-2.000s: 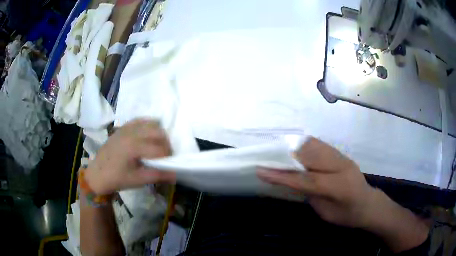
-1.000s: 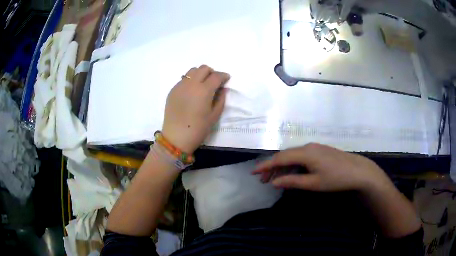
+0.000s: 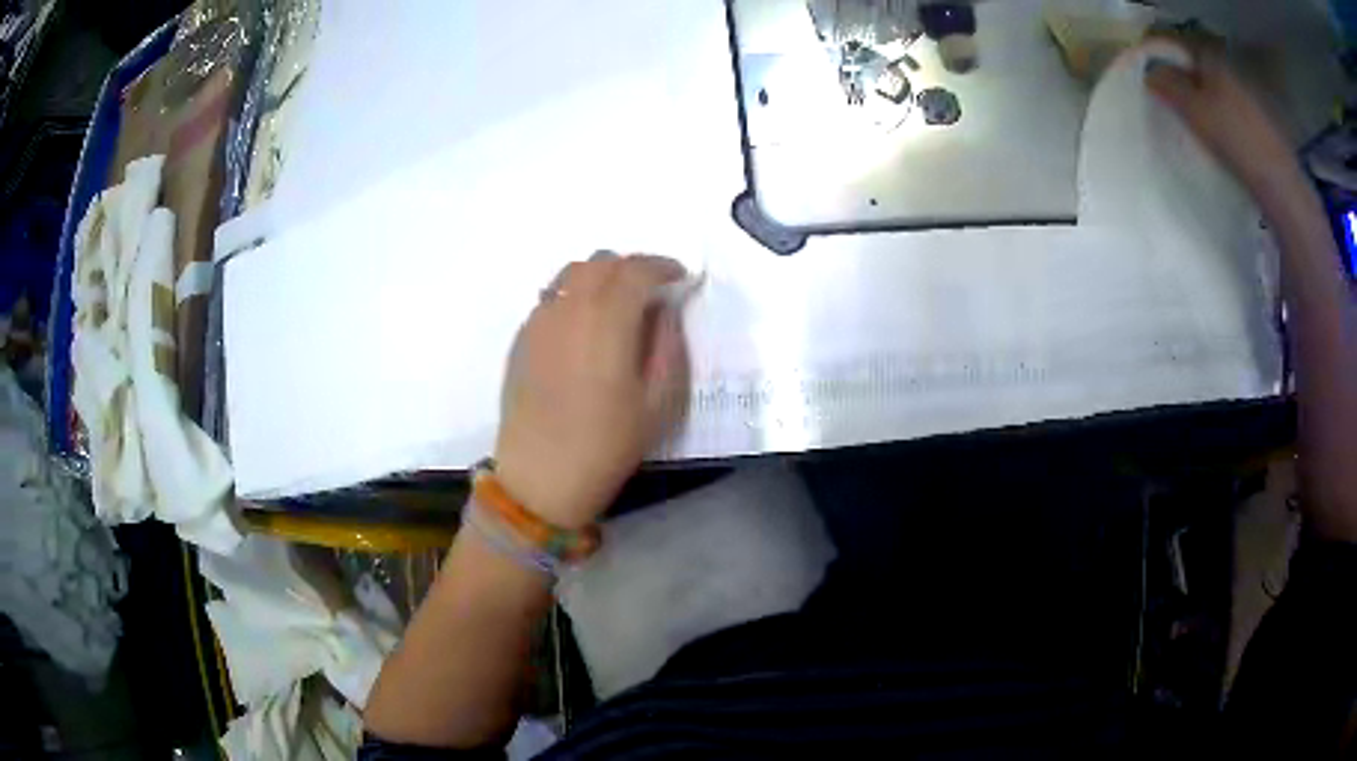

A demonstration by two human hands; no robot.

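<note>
My left hand, with an orange band at the wrist, is over the white table near its front edge. Its fingertips are closed on a small bit of white cloth. My right hand is at the far upper right, beyond the machine bed, and grips the top of a white fabric piece that hangs down over the bed's right end. Another white fabric piece lies on my lap. The white cloth almost merges with the table.
The machine bed and lit presser foot area are at the top. A tan patch lies on the bed. Cloth bundles hang at the left beside a blue-edged carton. A ruler runs along the table front.
My right hand has moved from above my lap to the upper right and now holds a fabric piece. My left hand stays over the table. The view has shifted right.
</note>
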